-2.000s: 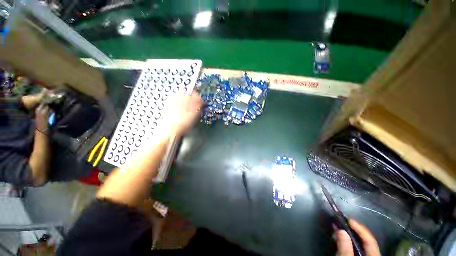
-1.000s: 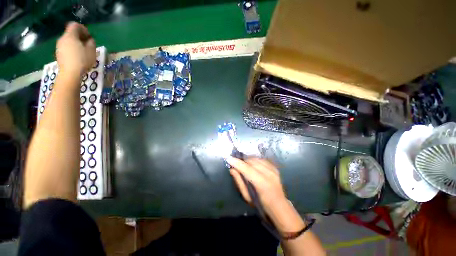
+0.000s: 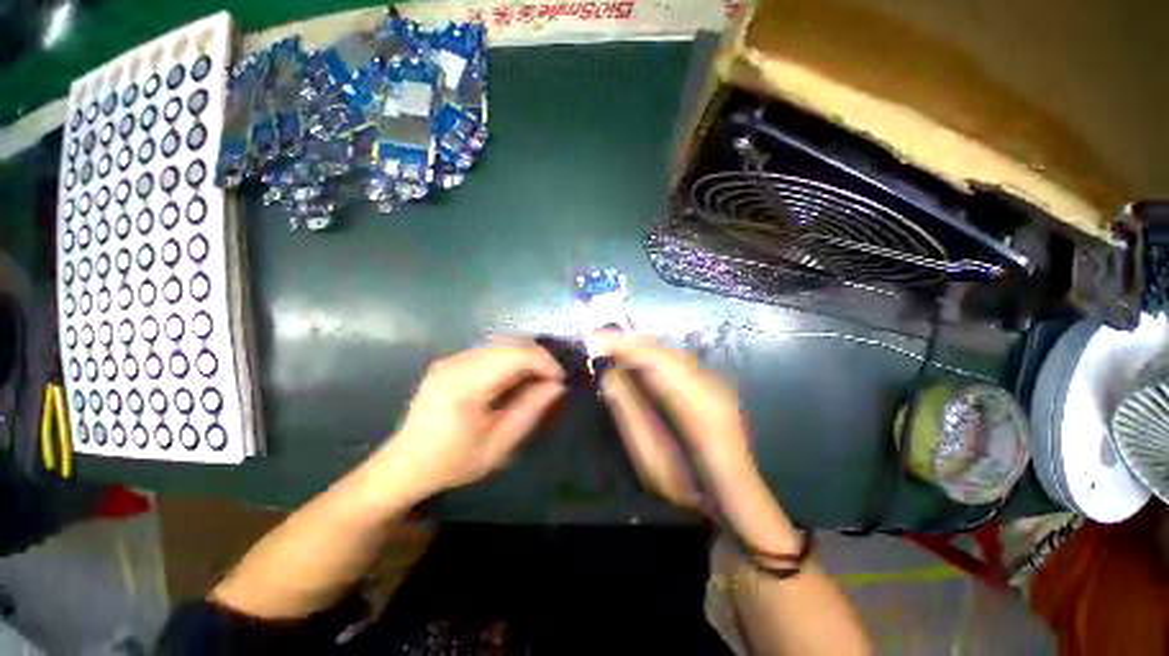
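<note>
A blue and white circuit board (image 3: 600,290) lies on the dark green mat at the bench centre, its lower part overexposed and partly hidden by my right hand. My right hand (image 3: 673,404) is closed around the soldering iron, which is blurred and mostly hidden under the fingers, at the board's lower end. My left hand (image 3: 481,404) is just left of the board with thumb and fingertips close together. A small dark thing shows at its fingertips, too blurred to tell whether it is held.
A white component tray (image 3: 141,256) with black-ringed circles stands at left, yellow-handled cutters (image 3: 55,429) beside it. Piled boards (image 3: 372,109) lie at the back. At right are a cardboard box (image 3: 897,96) with a fan (image 3: 820,224), a tip cleaner (image 3: 964,442) and a white desk fan (image 3: 1102,417).
My left hand has come from above the tray and belt back to beside the board. My right hand stays at the board with the iron. The view has tilted down.
</note>
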